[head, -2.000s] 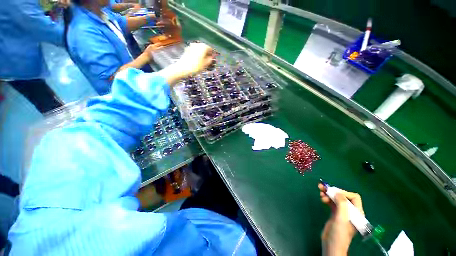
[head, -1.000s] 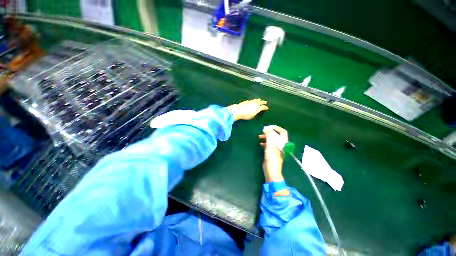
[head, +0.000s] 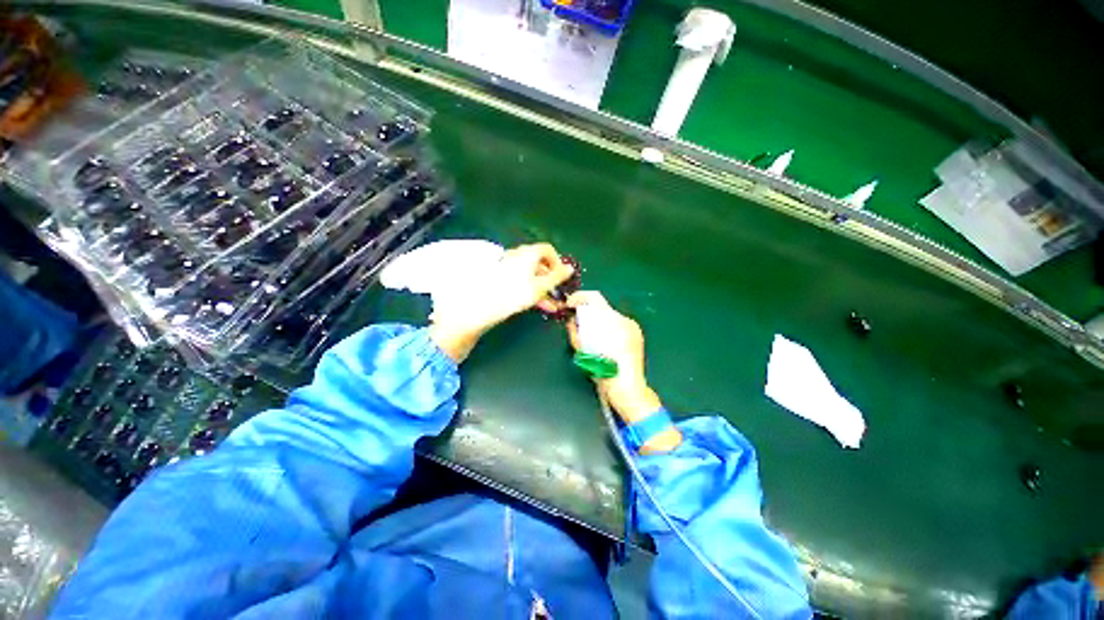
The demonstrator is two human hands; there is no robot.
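My left hand [head: 511,286] holds a small dark component [head: 559,291] between its fingertips, just above the green bench. My right hand [head: 615,351] is closed on the white syringe [head: 591,327], whose green end cap [head: 594,365] and thin hose run back over the wrist. The syringe's tip is at the component, close to my left fingers. The small red-brown parts [head: 567,264] show only partly behind the hands. A white sheet [head: 438,264] lies beside my left hand, partly covered by it.
Stacked clear trays [head: 242,194] with dark components stand at the left. Another white sheet [head: 814,394] lies at the right, with loose dark components [head: 858,323] beyond it. A metal-edged ledge holds a white fitting [head: 693,75] and blue bin [head: 593,12]. A blue sleeve [head: 1065,602] shows at lower right.
The view has turned from the left trays towards the bench. My left hand has come back from the trays to beside my right hand, with a component in it. The syringe stays in my right hand.
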